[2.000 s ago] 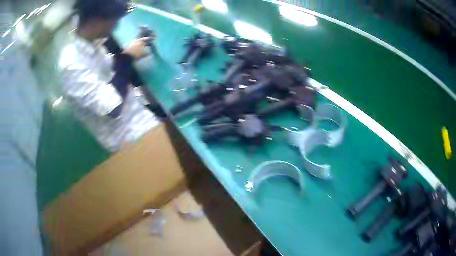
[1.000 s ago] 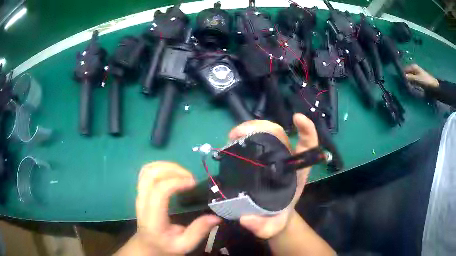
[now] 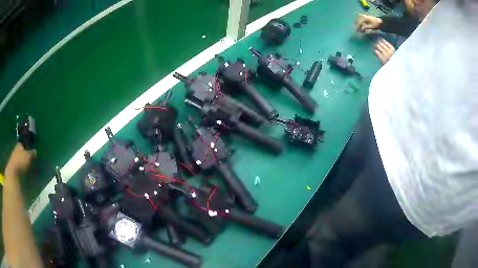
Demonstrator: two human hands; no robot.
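Note:
My left hand (image 3: 20, 159) is at the far left edge, arm stretched forward past the pale rail. Its fingers are at the lower end of a small dark unit with a pale silvery side (image 3: 26, 128) and appear to hold it; the grip is blurred. My right hand is not in view. Black units with long tubes and red wires lie in a cluster on the green bench, among them one with a round silver-white face (image 3: 125, 230) and one at the back with a tube (image 3: 287, 78).
A pale rail (image 3: 152, 91) with an upright post (image 3: 237, 21) runs along the bench's far side. A person in white (image 3: 419, 120) stands at the right, hands on the bench. A black round part (image 3: 275, 31), a short cylinder (image 3: 313, 74) and an open black part (image 3: 304, 131) lie apart.
The view has swung right along the bench. The wired unit held in front of me a second ago is no longer there. My left hand is now far left beyond the rail; my right hand has left view.

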